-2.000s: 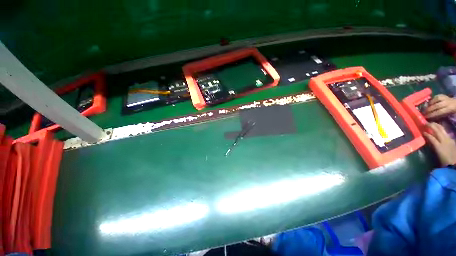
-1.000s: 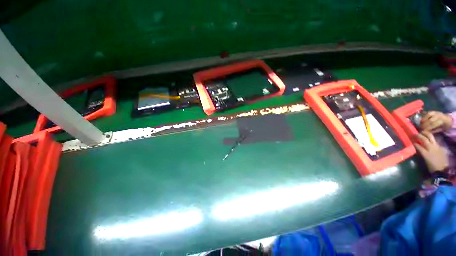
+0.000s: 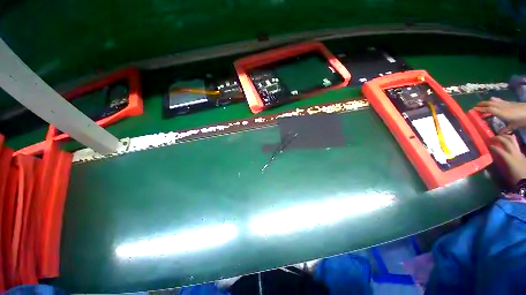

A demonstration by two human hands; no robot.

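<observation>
Neither of my hands is in view. A tablet assembly (image 3: 411, 95) in a red-orange protective frame (image 3: 402, 137) lies tilted on the bench at the right; its pale block (image 3: 425, 137) carries a yellow-orange flex cable (image 3: 439, 132). Dark tweezers (image 3: 278, 154) lie on the bench, their upper end over a flat dark mat (image 3: 323, 131). Blue cloth (image 3: 26, 291) shows at the bottom left edge.
The green belt carries an open tablet (image 3: 187, 102), a framed unit (image 3: 291, 53), an unframed slab (image 3: 369, 64) and a framed tablet at left (image 3: 136, 92). Red frames (image 3: 34, 213) stand beside a white post (image 3: 57, 103). Another person's hands (image 3: 507, 152) work at right.
The units on the belt have moved to the right past the post. The other person's hands have shifted over their work. The tweezers and mat stay in place; the view has shifted slightly.
</observation>
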